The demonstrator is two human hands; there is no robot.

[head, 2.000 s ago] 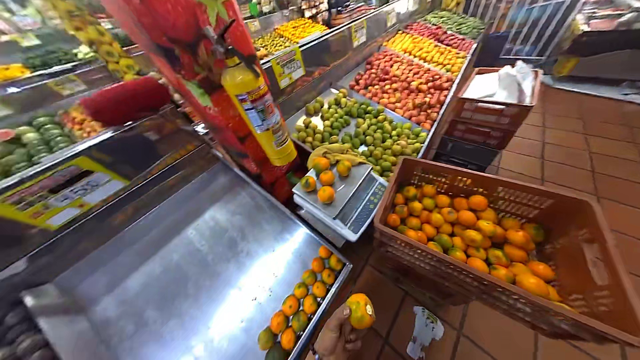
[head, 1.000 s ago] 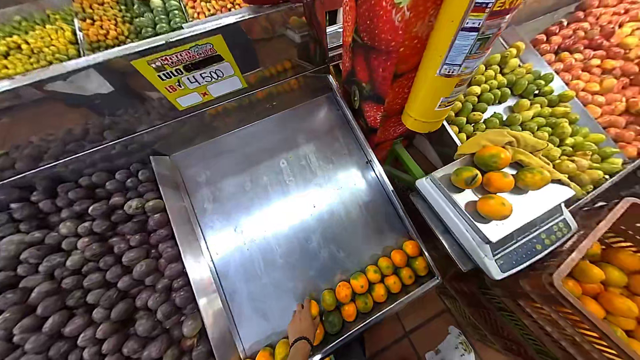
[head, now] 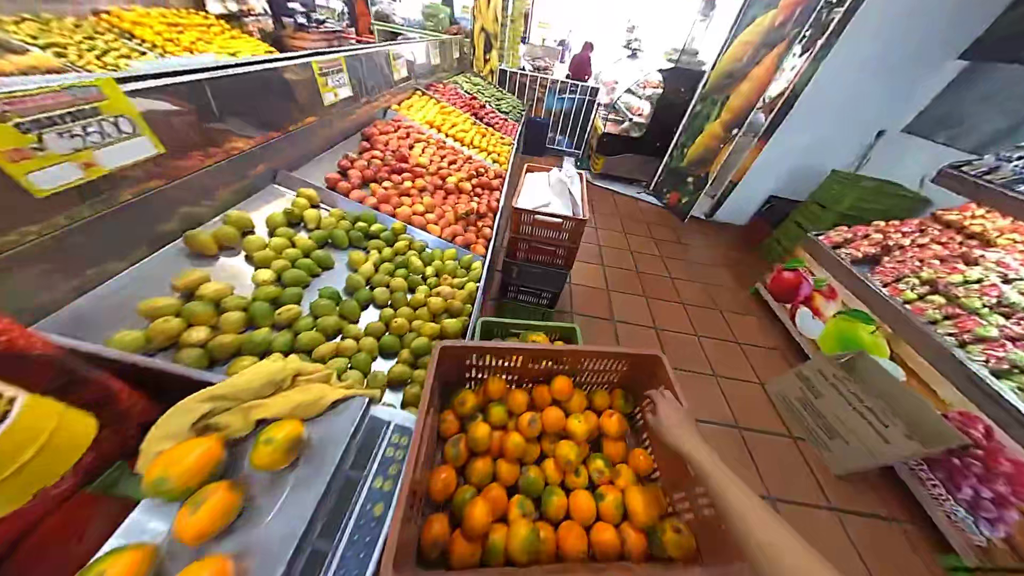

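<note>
My right hand (head: 666, 414) reaches into the right side of a brown plastic crate (head: 552, 354), its fingers near the wall and beside the orange and green fruits (head: 552, 464). Whether it touches a fruit cannot be told. My left hand is out of view. To the left of the crate stands a digital scale (head: 300, 488) with several orange fruits (head: 210, 512) and a yellow cloth (head: 248, 396) on its metal plate.
Green fruits (head: 280, 316) and reddish fruits (head: 424, 184) fill the display at left. Stacked crates (head: 546, 250) stand ahead, beside the tiled floor (head: 640, 296). A cardboard box flap (head: 864, 412) and another fruit display (head: 960, 288) are at right. A person (head: 581, 62) is far off.
The view has swung right, from the metal display tray to the crate. A hand rested at the row of orange fruits in the tray one second ago; now my right hand is in the crate.
</note>
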